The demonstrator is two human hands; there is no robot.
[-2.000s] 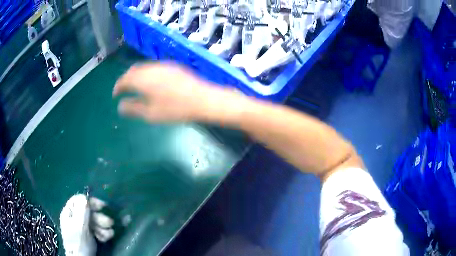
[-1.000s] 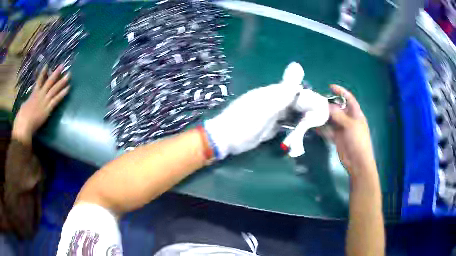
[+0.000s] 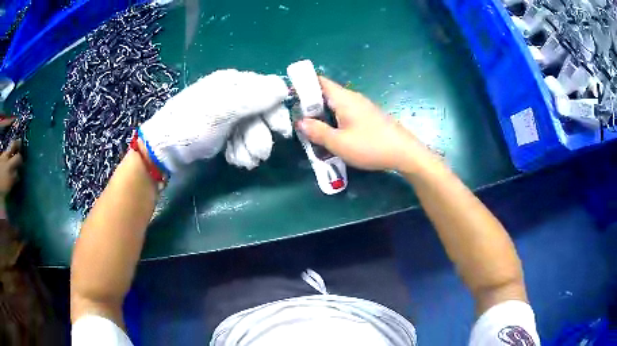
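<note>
A white housing (image 3: 308, 88) is upright in the picture at the centre, over the green tabletop, with a red mark (image 3: 337, 183) at its near end and a dark hollow middle. My right hand (image 3: 362, 128), bare, grips its right side with thumb and fingers. My left hand (image 3: 226, 118), in a white knitted glove with a blue-and-red cuff, is at its upper left side. The gloved fingertips are curled and a small dark bit shows between them and the housing; whether they hold an insert part cannot be told.
A pile of dark and silver insert parts (image 3: 111, 101) lies left on the green tabletop (image 3: 270, 216). A blue crate (image 3: 504, 88) of white housings stands right. Another blue crate (image 3: 51, 34) is at the upper left. Another person's hand (image 3: 8, 165) is at the left edge.
The view has swung, with the crate of housings now larger at right. The housing has turned so its red-marked end points towards me. Both hands are still at it.
</note>
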